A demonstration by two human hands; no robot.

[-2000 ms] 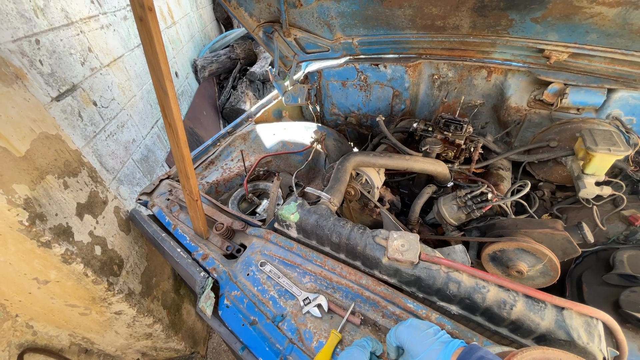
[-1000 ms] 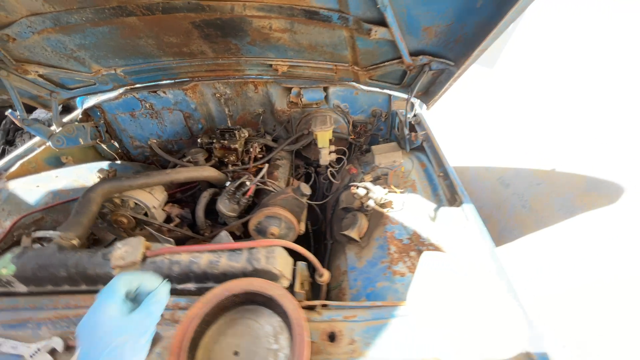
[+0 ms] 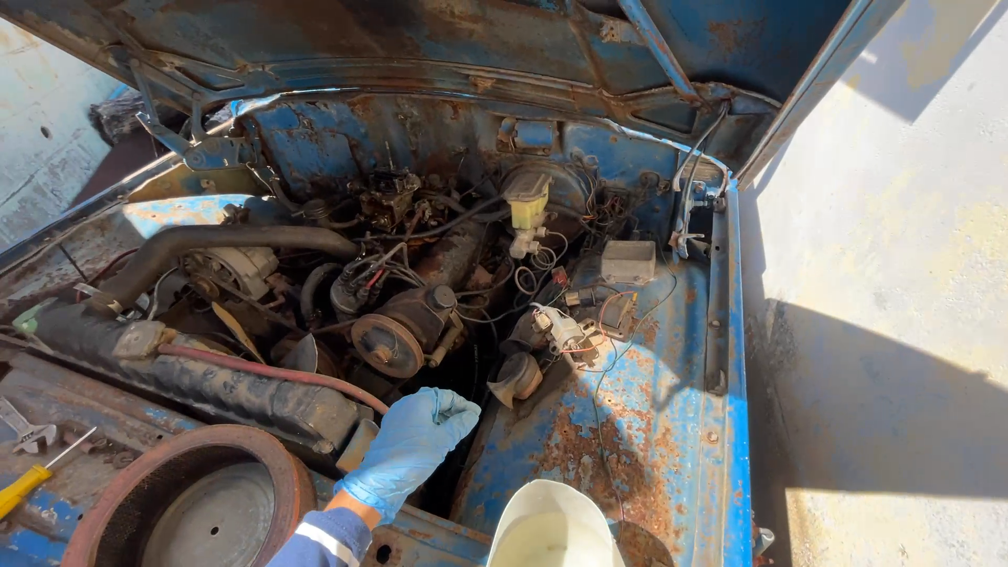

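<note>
My left hand (image 3: 425,441), in a blue glove, hangs over the front of the engine bay with its fingers curled together and nothing visible in them. Just behind it runs a red hose (image 3: 276,372) above the black radiator (image 3: 236,394). A round rusty air filter housing (image 3: 295,480) lies on the front panel, left of my wrist. At the bottom edge, right of the hand, a white plastic container (image 3: 551,524) with a cut-out rim is partly in view; what holds it is hidden. My right hand is out of view.
An adjustable wrench (image 3: 30,431) and a yellow-handled screwdriver (image 3: 24,488) lie at far left. A pulley (image 3: 387,346), the brake fluid reservoir (image 3: 526,203) and loose wiring (image 3: 602,327) are in the bay. The raised hood (image 3: 441,47) hangs above; a rusty inner fender (image 3: 630,441) lies right.
The view has swung right. Two gloved hands showed beside the screwdriver at first; now only one is seen, farther right, past the air filter housing. The white container has come into view.
</note>
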